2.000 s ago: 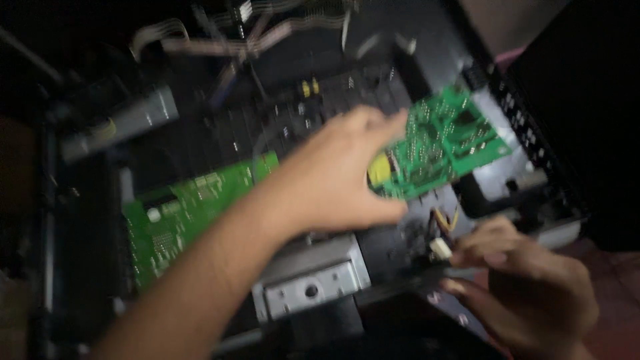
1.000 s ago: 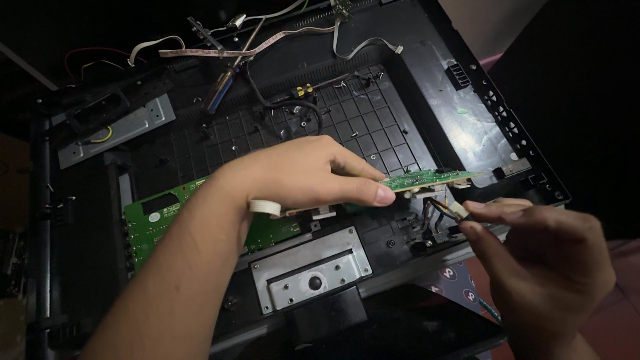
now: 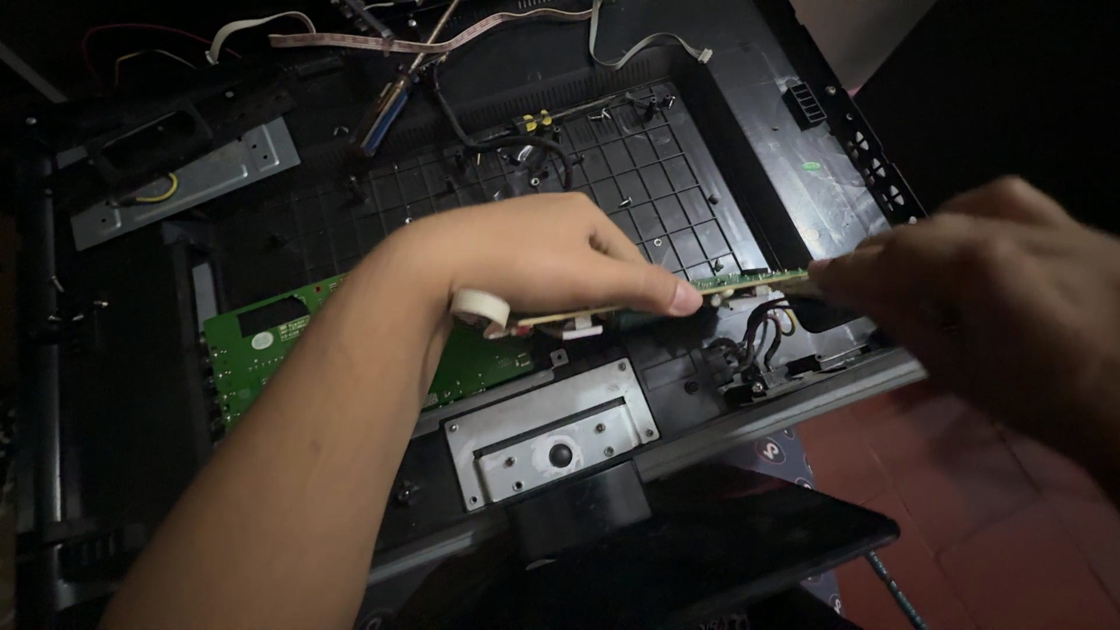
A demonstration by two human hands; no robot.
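My left hand (image 3: 560, 258) grips a green circuit board (image 3: 744, 282), seen almost edge-on above the black plastic rear housing (image 3: 114, 350) of a flat-screen display. My right hand (image 3: 971, 280), somewhat blurred, is at the board's right end, its fingertips against the edge; whether they hold it is hard to tell. Below the board, dark and yellow wires (image 3: 774, 328) rise from the housing's lower right. A second green circuit board (image 3: 477, 363) lies in the housing, partly behind my left forearm. The metal stand bracket (image 3: 551, 433) is at the lower middle.
A screwdriver (image 3: 385, 114) lies near the upper edge beside ribbon cables (image 3: 507, 19). A metal plate (image 3: 188, 188) with a yellow wire is at upper left. The black stand base (image 3: 770, 525) juts out below the housing, over red floor tiles (image 3: 989, 499).
My right hand has moved up from the wires and their white connector to the board's right end. Two seconds ago the board's face showed; now it is almost edge-on, still in my left hand.
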